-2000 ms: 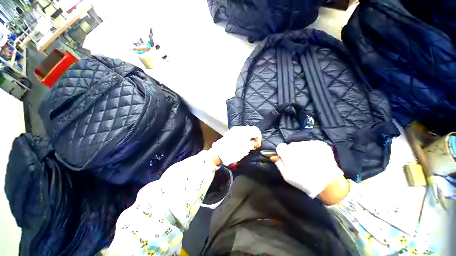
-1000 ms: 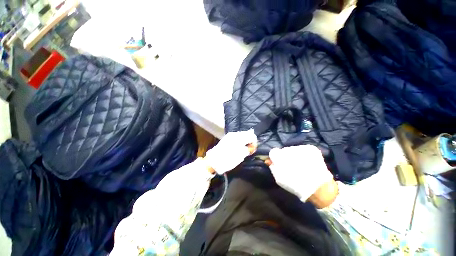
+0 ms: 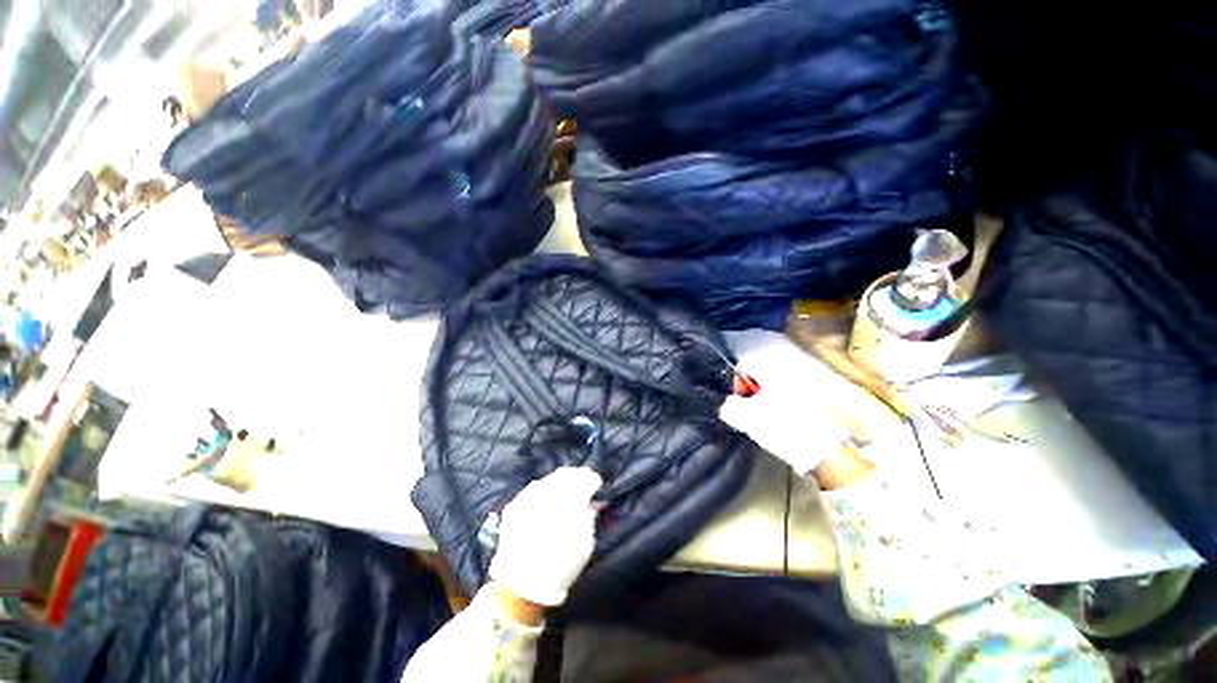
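A dark quilted backpack [image 3: 601, 340] lies with its back panel and two padded straps up on the white table's edge. My left hand [image 3: 545, 534], in a white glove, is at the bag's lower part, fingers closed on a dark strap piece near a small shiny bit. My right hand [image 3: 790, 400], also white-gloved, is at the bag's right side. A small red piece with a thin metal tip, which looks like thread snips [image 3: 743, 384], shows at its fingertips.
Navy backpacks [image 3: 774, 147] are piled behind. More backpacks stand at the lower left [image 3: 240, 600] and far right [image 3: 1134, 320]. A white tub [image 3: 908, 327] with a clear-topped bottle stands right of my right hand. A small holder [image 3: 247, 460] is on the left.
The view has swung right and the bag appears turned. My hands have moved apart, from together at its bottom edge to its lower part and right side. The red piece now shows at my right hand.
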